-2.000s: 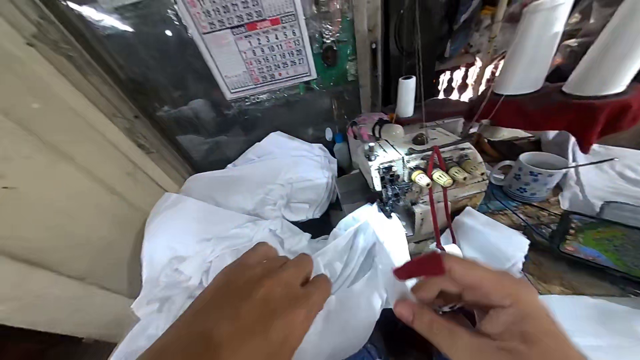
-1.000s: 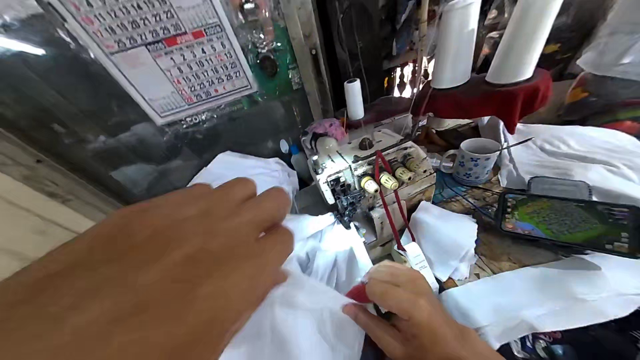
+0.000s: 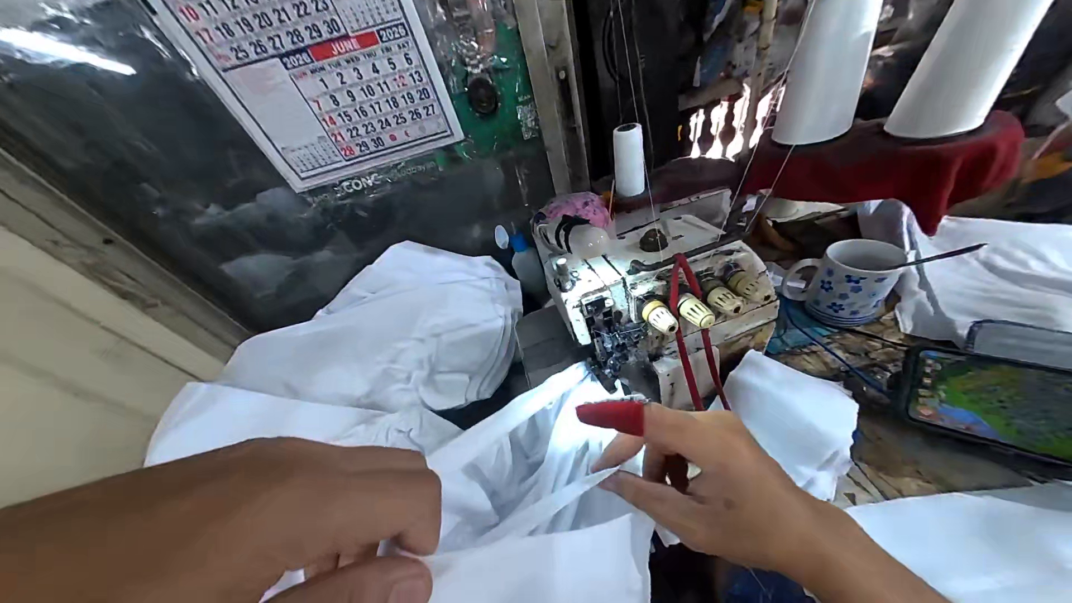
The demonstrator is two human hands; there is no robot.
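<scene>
White fabric (image 3: 536,469) runs from the needle area of a serger (image 3: 662,285) down toward me. My left hand (image 3: 335,511), at the lower left, pinches the fabric between thumb and fingers. On the right, my right hand (image 3: 712,477) has its thumb and a finger at the fabric's edge, just in front of the presser area; its index finger wears a red cover (image 3: 613,416) and points left. The machine's lamp lights the cloth. Yellowish tension dials (image 3: 695,311) line the machine's front, with a red cord (image 3: 682,352) looped over them.
A pile of white cloth (image 3: 394,327) lies left of the machine. At right are a flowered mug (image 3: 854,280) with a thin stick in it, a phone (image 3: 992,402) with a lit screen and more white cloth (image 3: 980,536). Thread cones (image 3: 825,75) stand behind on red fabric.
My left hand has moved lower in view since one second ago. My right hand's index finger has lifted and extended, where it was curled at the fabric before. The view has shifted.
</scene>
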